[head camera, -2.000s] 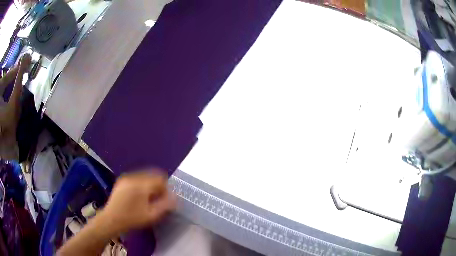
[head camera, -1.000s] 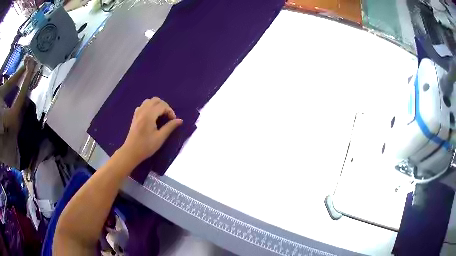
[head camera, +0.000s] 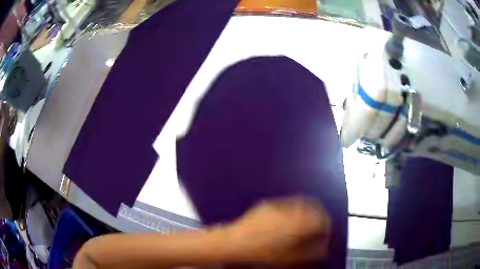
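Note:
A purple cut panel (head camera: 258, 131) with a rounded top edge spreads over the middle of the white table, between the left stack and the machine. My left hand (head camera: 295, 231) is blurred over its lower part, with the fingers curled on the cloth; the fingertips are not clear. The forearm comes in from the lower left. The left stack of purple panels (head camera: 131, 105) lies slanted at the table's left. My right hand is not in view.
The sewing machine head (head camera: 379, 100) stands at the right, with its needle area left of a purple pile (head camera: 421, 210). The table-edge ruler (head camera: 152, 220) runs along the front. A blue bin (head camera: 68, 241) is below left. Another machine (head camera: 23, 79) stands far left.
My left hand has moved right from the stack, and a purple panel now covers the middle of the table. The view has shifted right, showing more of the machine.

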